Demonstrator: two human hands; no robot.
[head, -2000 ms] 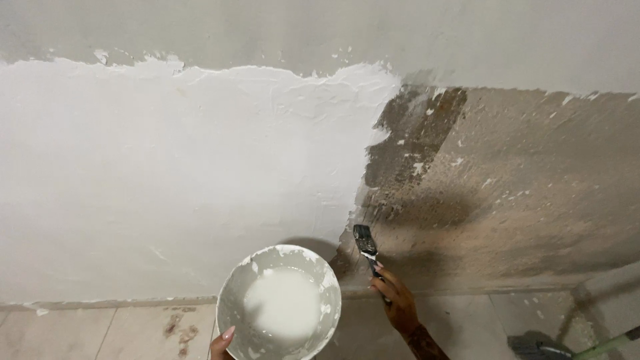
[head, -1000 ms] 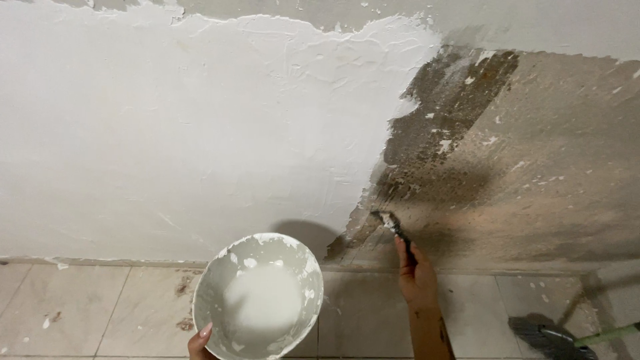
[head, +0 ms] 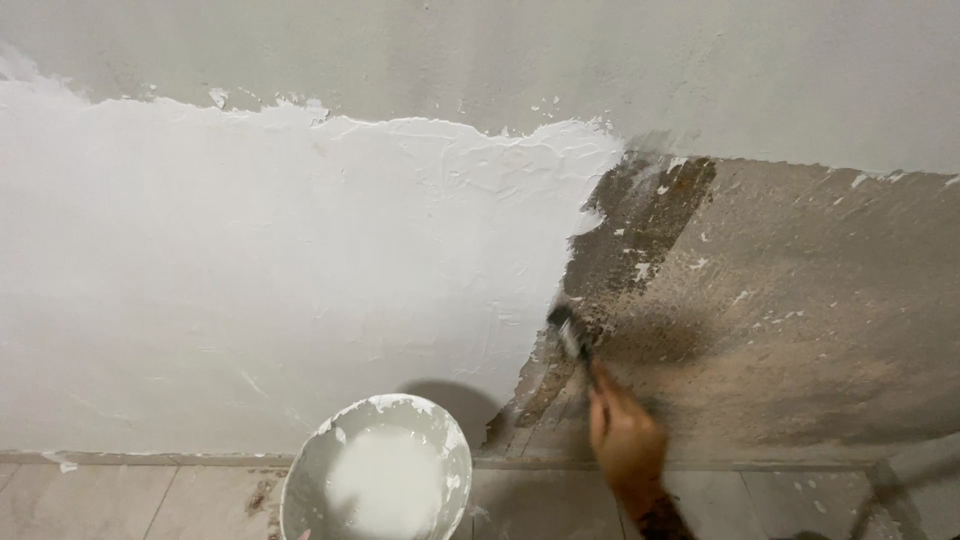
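My right hand (head: 626, 435) grips a paintbrush (head: 571, 335), blurred, whose dark bristles touch the wall at the edge between white coating and bare plaster. A round, light bucket (head: 300, 480) with white spatters and milky white liquid (head: 386, 480) in it stands out at the bottom centre. Only a fingertip of my left hand (head: 304, 535) shows at the bucket's lower left side; the rest is out of view. Dark, wet-looking plaster (head: 622, 240) lies right of the white coating (head: 300, 262).
Bare brownish plaster (head: 810, 315) with white flecks spreads to the right, and grey-green painted wall (head: 450, 60) runs above. Floor tiles (head: 705, 502) meet the wall's foot. A blurred dark shape (head: 870, 510) is at the lower right corner.
The brush has moved up along the white coating's edge from its lower place one second ago. The view has tilted upward, and less of my left hand shows.
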